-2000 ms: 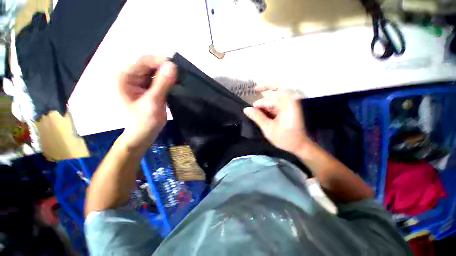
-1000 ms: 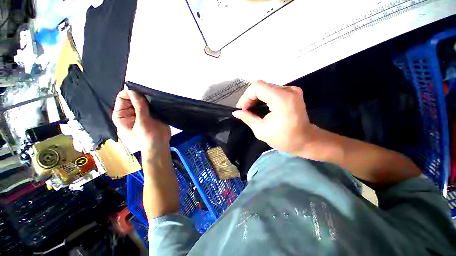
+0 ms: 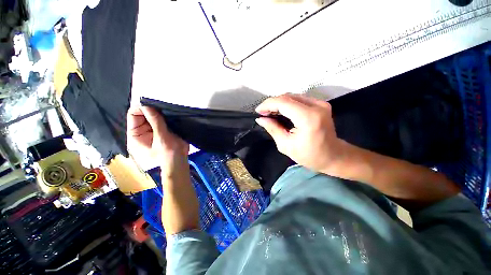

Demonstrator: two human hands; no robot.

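A black fabric panel (image 3: 207,126) is stretched between my two hands in front of the white table's near edge, its top edge folded and running nearly level. My left hand (image 3: 153,131) pinches its left end between thumb and fingers. My right hand (image 3: 301,126) pinches the same edge further right. The rest of the black cloth hangs down toward my lap, partly hidden by my right hand and sleeve.
The pale machine bed plate (image 3: 258,24) is set in the white table (image 3: 177,59). A printed ruler (image 3: 398,45) runs along the front edge. A black fabric stack (image 3: 107,59) lies left over cardboard (image 3: 126,174). Blue baskets (image 3: 215,188) stand below.
The view has turned and shifted since two seconds ago; the shears have left the picture. The held edge has gone from slanting to nearly level. Both hands keep their pinch on the cloth.
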